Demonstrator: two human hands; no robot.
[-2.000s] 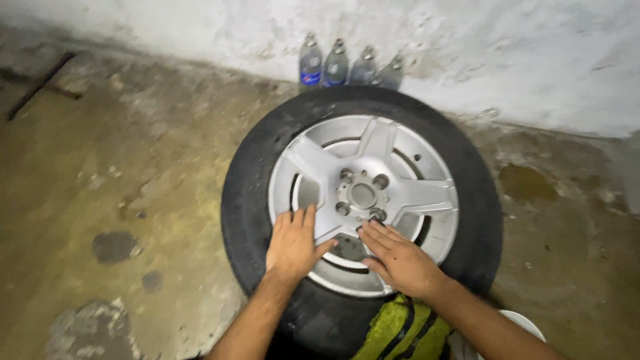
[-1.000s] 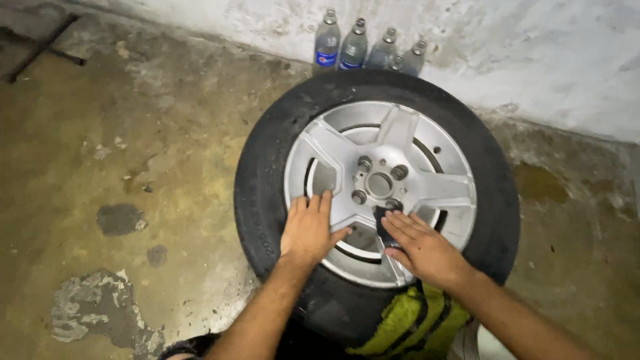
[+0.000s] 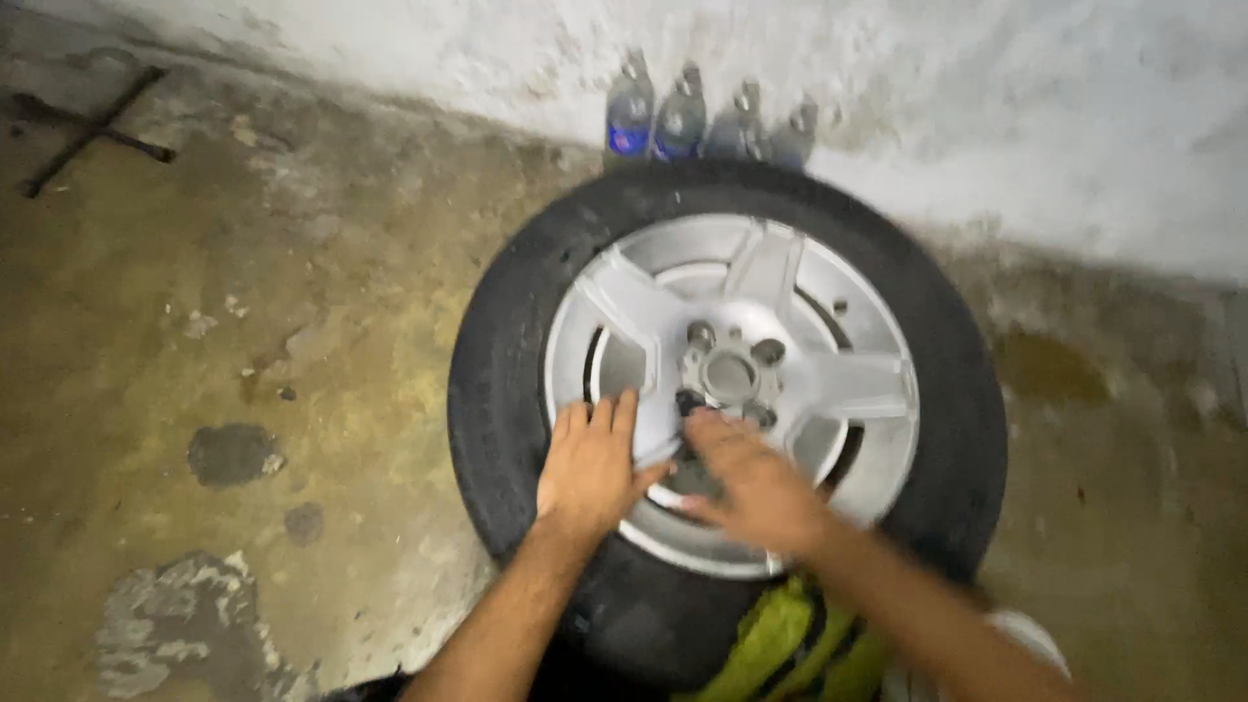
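Note:
A silver alloy wheel rim [image 3: 858, 385] with a black rubber tyre [image 3: 960, 390] lies flat on the floor, its centre hole and bolt holes facing up. My left hand [image 3: 590, 463] rests on the rim's lower left, fingers apart, holding nothing. Blurred by motion, my right hand [image 3: 751, 478] lies just below the hub; a small dark cloth [image 3: 690, 402] shows at its fingertips, pressed against the rim. A yellow-green cloth with dark stripes [image 3: 770, 639] hangs over the tyre's near edge, below my right forearm.
Several clear plastic bottles [image 3: 680, 122] stand against the white wall [image 3: 975, 117] behind the tyre. A four-way lug wrench [image 3: 93, 132] lies on the stained concrete floor [image 3: 361, 292] at the upper left. Part of a white round container [image 3: 1033, 639] shows at the lower right.
My right hand has moved left and up over the rim, toward the bolt hole at the hub's lower left. My left hand stays on the rim's lower left.

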